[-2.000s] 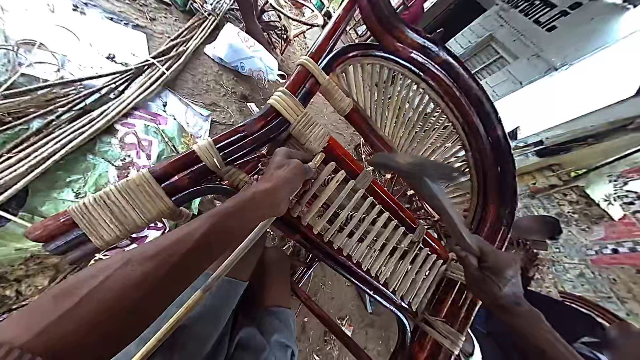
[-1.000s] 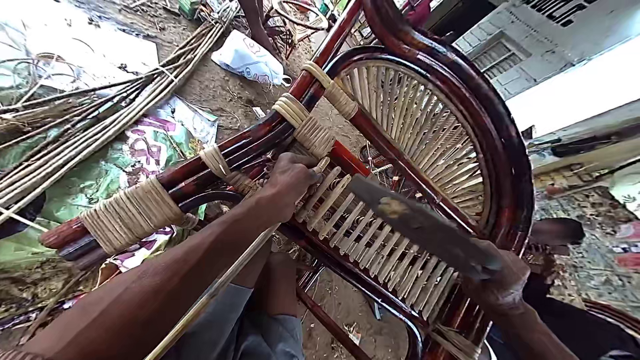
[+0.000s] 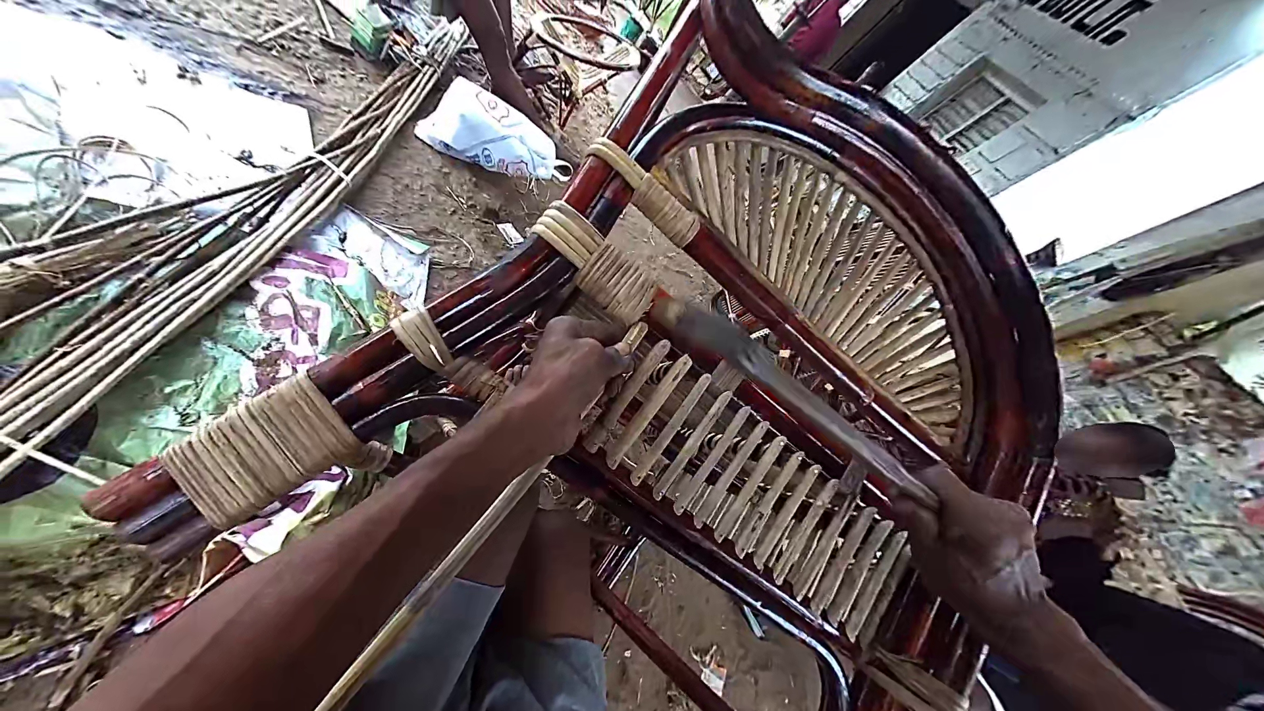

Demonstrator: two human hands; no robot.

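A dark red, glossy cane chair frame (image 3: pixel 1007 296) lies tilted across the view, with a round panel of fanned cane strips (image 3: pixel 820 247) at upper right. My left hand (image 3: pixel 568 380) grips a long cane strip (image 3: pixel 434 583), its cut tip beside a row of short slanting cane strips (image 3: pixel 731 474) on the frame. My right hand (image 3: pixel 973 553) holds a long, blurred tool (image 3: pixel 780 380), perhaps a blade or hammer, whose far end is near the left hand at a red rail. Pale cane bindings (image 3: pixel 262 449) wrap the frame's left end and its joints.
A bundle of long canes (image 3: pixel 247 237) lies on the ground at left, over plastic sheets (image 3: pixel 168 395). A white plastic bag (image 3: pixel 489 128) is beyond the frame. Another person's leg (image 3: pixel 489 49) shows at the top, and a dark-clothed person (image 3: pixel 1136 612) is at lower right.
The tool in my right hand has swung and its angle differs from one second ago. My left hand stays at the cane strip's end.
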